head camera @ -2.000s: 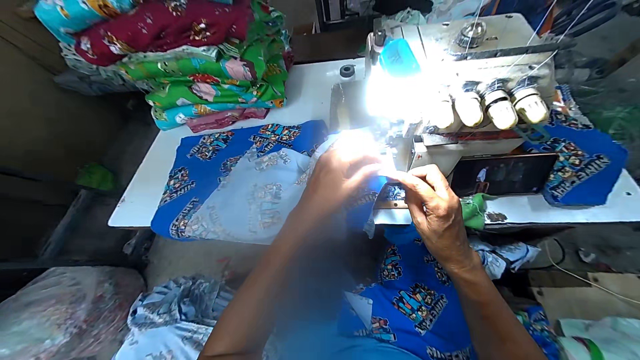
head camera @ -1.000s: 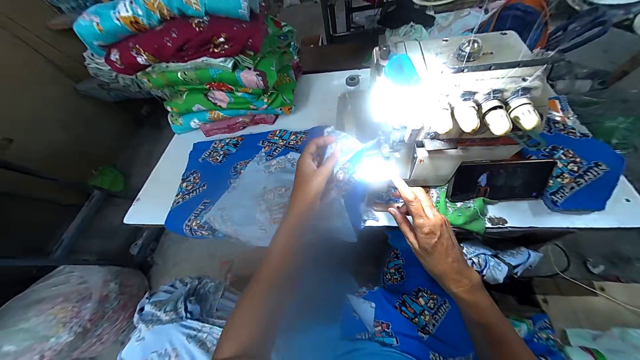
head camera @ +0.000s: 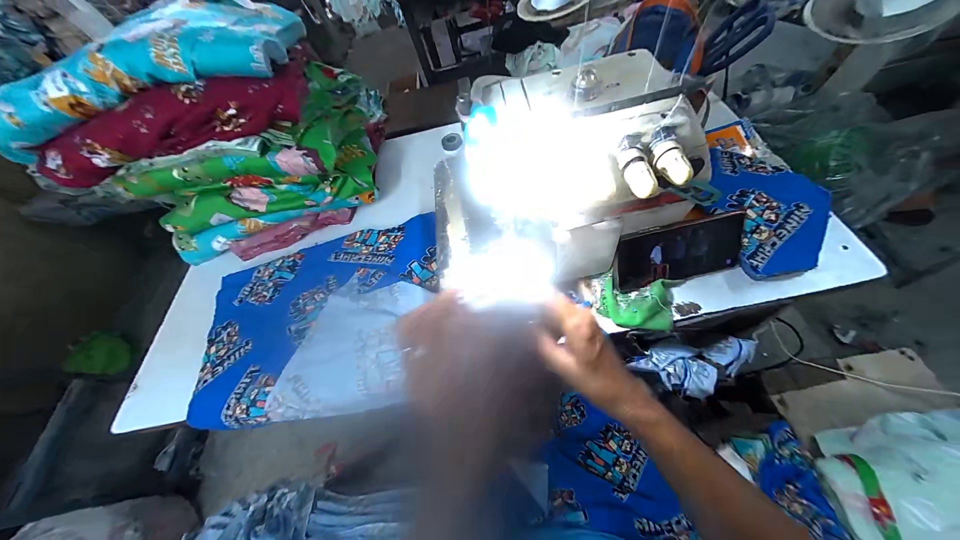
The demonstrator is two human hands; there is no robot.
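Observation:
A white overlock-type sewing machine stands on the white table, its front and needle area washed out by a bright lamp. Blurred by glare, my left hand is just below the bright spot, beside the pale wrong side of printed blue fabric. My right hand is to its right, thumb and fingers near each other at the front of the machine; what lies between them cannot be made out. More blue printed fabric hangs over my lap under the right forearm.
Folded printed fabrics are stacked at the table's back left. A phone leans against the machine above a green cloth. Another blue printed piece lies at the right end of the white table.
My left hand has come down and closer to my right hand, from higher on the fabric a second ago. The glare around the machine's front has grown.

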